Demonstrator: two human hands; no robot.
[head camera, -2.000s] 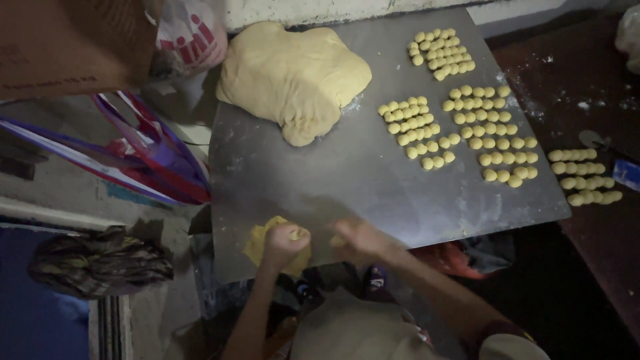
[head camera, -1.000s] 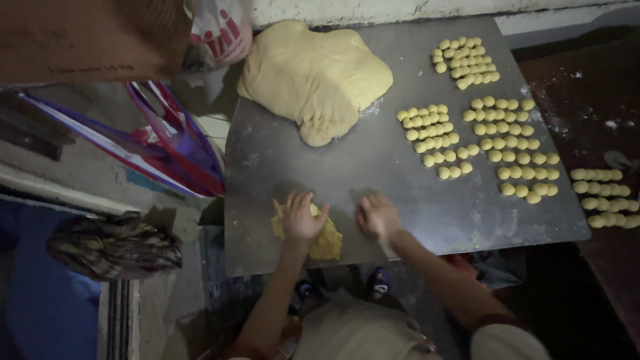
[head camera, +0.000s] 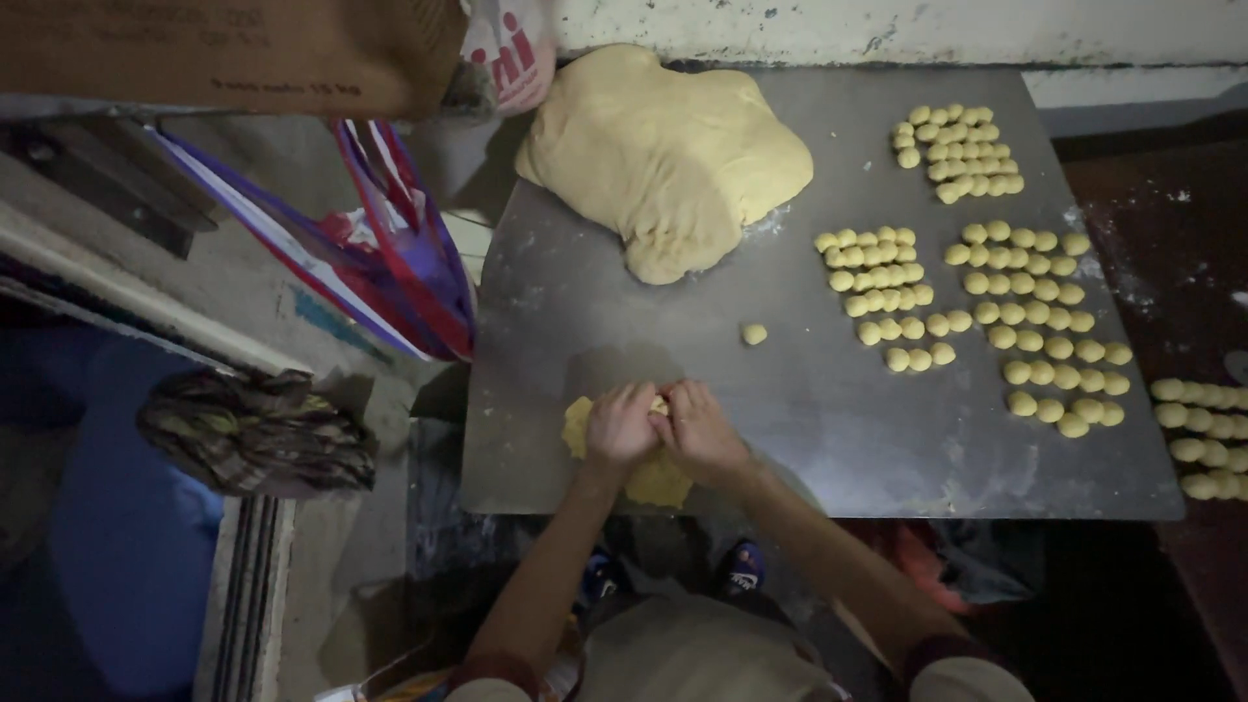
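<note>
My left hand (head camera: 622, 424) and my right hand (head camera: 700, 429) meet near the front edge of the metal tabletop (head camera: 546, 302). Their fingers close on a small piece of yellow dough (head camera: 659, 404) between them. Under and around the hands lies a flattened yellow dough sheet (head camera: 658, 483), partly hidden by them. A single dough ball (head camera: 755, 334) rests on its own, up and to the right of my hands. Farther back sits a large mound of dough (head camera: 673, 146). Rows of small dough balls (head camera: 1019, 285) cover much of the right side.
A cardboard box (head camera: 224, 49) and a plastic bag (head camera: 509, 54) are at the upper left. Left of the table are a purple and red bag (head camera: 429, 263) and a dark crumpled cloth (head camera: 253, 434). More dough balls (head camera: 1209, 423) lie on a darker surface at the far right.
My hands were apart one second ago and are now together at the dough piece. A lone dough ball now shows on the tabletop, near where my right hand was.
</note>
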